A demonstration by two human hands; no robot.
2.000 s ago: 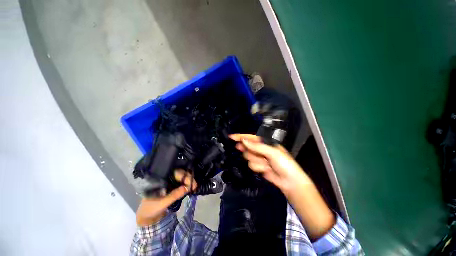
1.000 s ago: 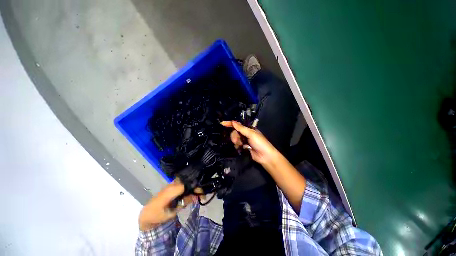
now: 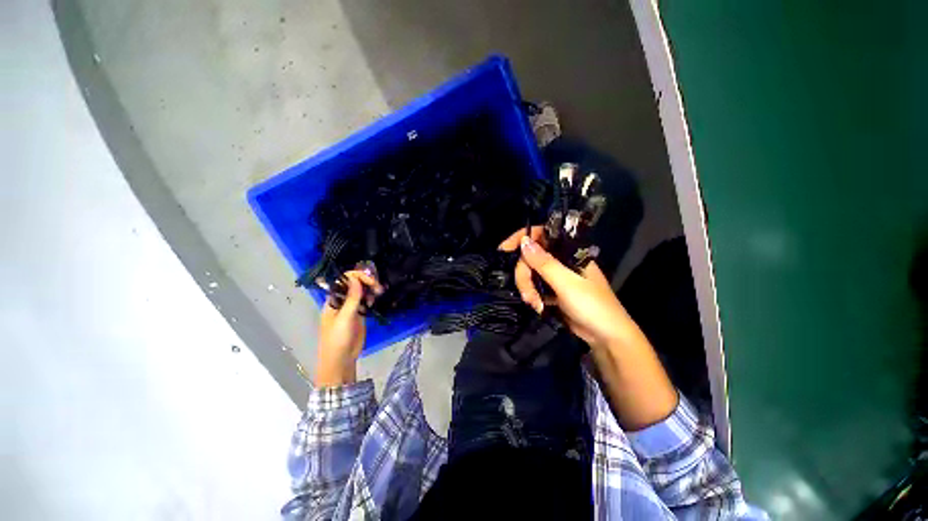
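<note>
A blue bin (image 3: pixel 392 142) full of black cable assemblies (image 3: pixel 407 209) stands on the floor in front of my knees. My right hand (image 3: pixel 560 280) is at the bin's right side, closed around several cables, with silvery and pale plug ends (image 3: pixel 578 193) fanned out above the fist. My left hand (image 3: pixel 351 295) is at the bin's lower left edge, its fingers on dark cable ends. Black cords run between both hands over the bin's near side. What exactly the left fingers pinch is too dark to tell.
The green bench top (image 3: pixel 804 224) with a pale edge (image 3: pixel 687 193) is at the right, with dark cables at its lower right corner. A shoe (image 3: pixel 544 122) shows beyond the bin. A white surface (image 3: pixel 122 356) lies at the left, with grey floor (image 3: pixel 244 81) between.
My left hand has moved from the near side of the bin up to its left edge. Plug ends now stand up clearly from my right fist. The view has shifted slightly.
</note>
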